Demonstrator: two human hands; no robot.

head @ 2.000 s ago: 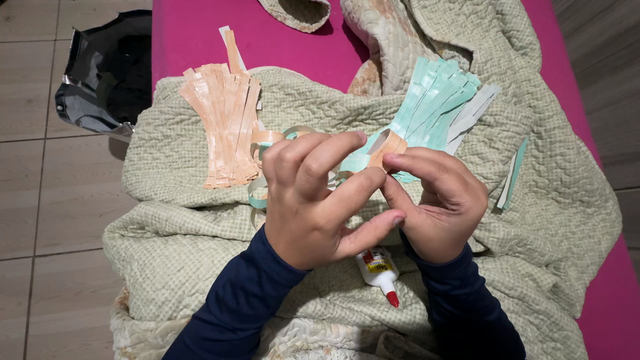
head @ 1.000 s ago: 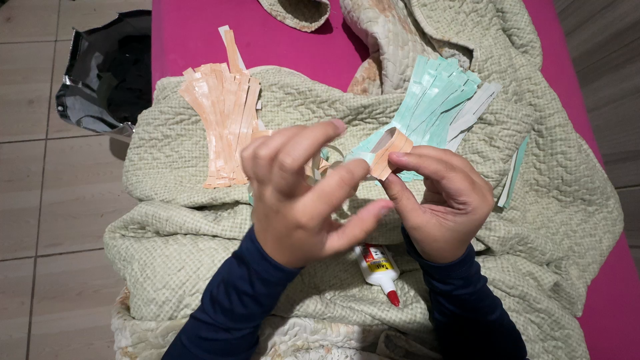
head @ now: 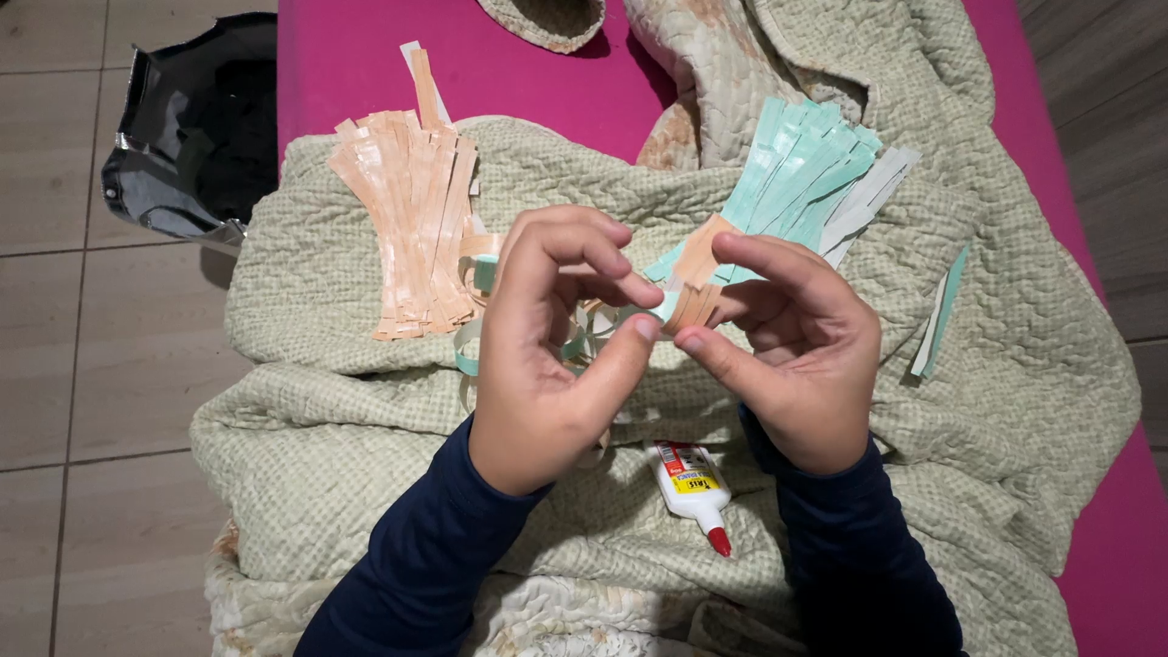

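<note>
My right hand (head: 789,342) holds an orange paper loop (head: 693,301) between thumb and fingers. At its left side, the thumb and forefinger of my left hand (head: 566,338) pinch near a pale green part of the paper. Behind my left hand lies a chain of green and orange paper rings (head: 467,351), partly hidden. A fanned pile of orange paper strips (head: 411,219) rests to the left, and a pile of green strips (head: 794,173) to the right, beyond my right hand. A white glue bottle (head: 692,484) with a red tip lies below my hands.
A rumpled light green quilt (head: 328,411) lies under everything, over a magenta surface (head: 365,55). Whitish strips (head: 867,201) are beside the green pile, and a few loose strips (head: 940,310) lie farther right. A black open bag (head: 201,137) stands on the tiled floor at left.
My left hand has moved from beside the paper, where its fingers were spread a second ago, to the loop's left edge. The loop has turned in my right hand.
</note>
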